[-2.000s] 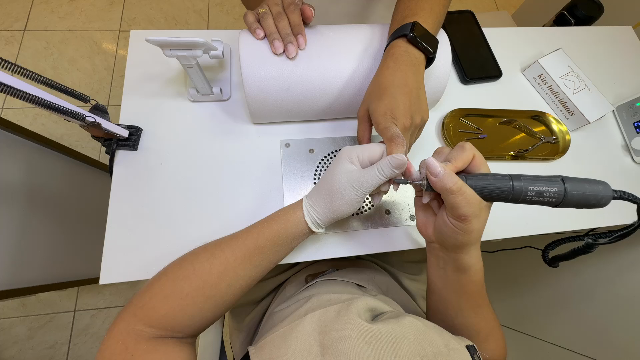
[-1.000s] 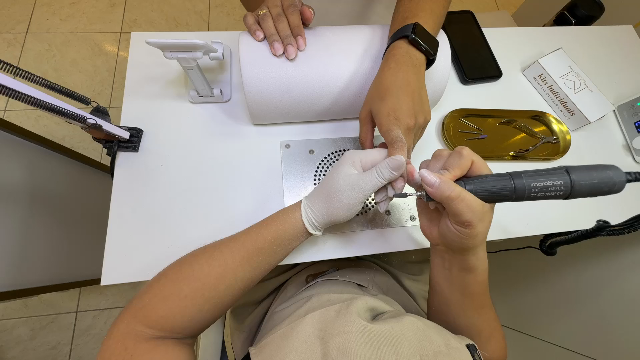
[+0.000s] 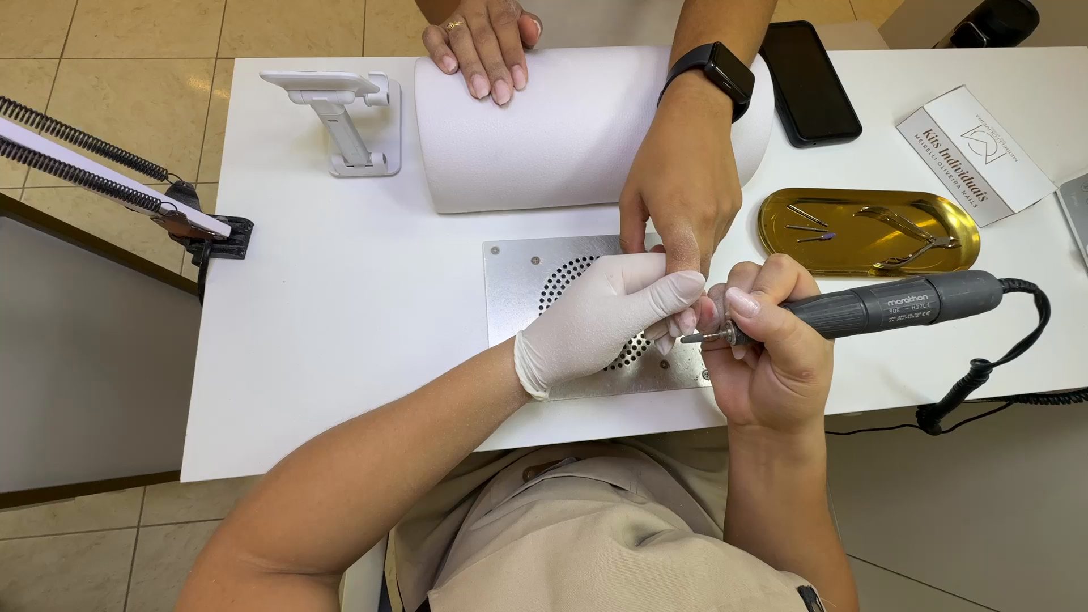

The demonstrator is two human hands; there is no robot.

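My left hand [image 3: 599, 319], in a white glove, grips the fingers of another person's hand [image 3: 688, 187] above a perforated metal dust-collector plate [image 3: 518, 293]. That person wears a black smartwatch [image 3: 728, 75] on this wrist. Bare, my right hand [image 3: 773, 348] holds a dark grey Marathon nail drill handpiece [image 3: 892, 306] like a pen. Its bit [image 3: 701, 337] points left, close to the held fingertips; whether it touches a nail is hard to tell. The person's other hand [image 3: 489, 47] lies on a white cushioned armrest [image 3: 586, 136].
A gold tray [image 3: 778, 229] with cuticle nippers [image 3: 914, 234] and several drill bits is at the right, near a white printed box [image 3: 977, 157] and a black phone [image 3: 812, 85]. A white stand [image 3: 353, 127] and a lamp clamp [image 3: 225, 238] are on the left. The drill's cord [image 3: 1033, 314] hangs over the front edge.
The rear end of the drill handpiece has swung away from me since one second ago, so the handpiece is more tilted. My left hand keeps its hold on the person's fingers.
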